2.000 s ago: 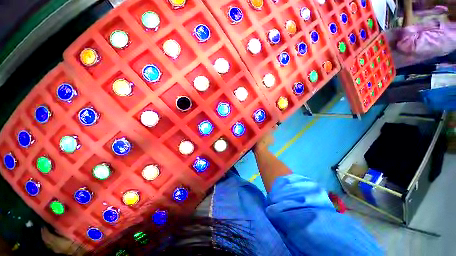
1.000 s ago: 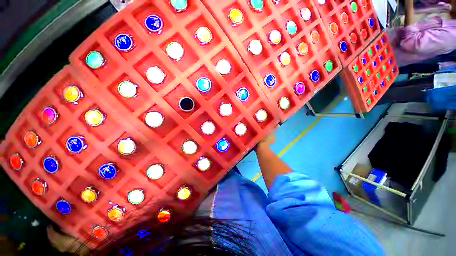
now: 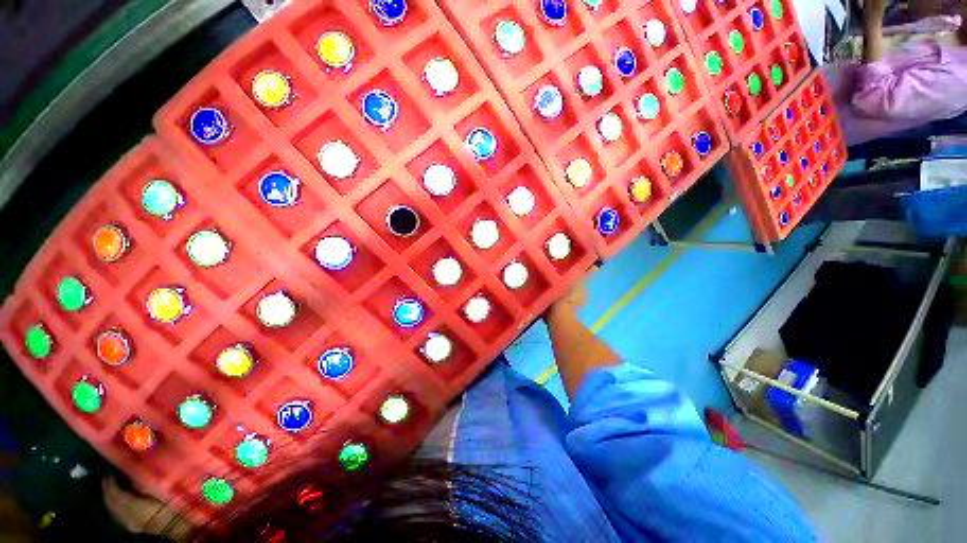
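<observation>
Red-orange compartment trays lie edge to edge across the view. Most pockets in sight hold a round display unit, lit white, blue, green, orange, yellow or red. One dark unit sits near the middle of the nearer trays. My right hand is at the near tray edge, in a blue sleeve; its fingers are hidden by the tray. My left hand is dim at the lower left, by the tray corner, and partly hidden; its grip cannot be made out.
Dark hair hangs over the bottom tray edge. A metal cart with black cloth and a blue-white box stands at the right on the floor. A person's pink sleeve shows at the upper right. A curved rail runs along the upper left.
The units' lit colours have changed in many pockets; the dark one stays dark. The nearer trays appear slightly further right in the view. Both hands stay at about the same places.
</observation>
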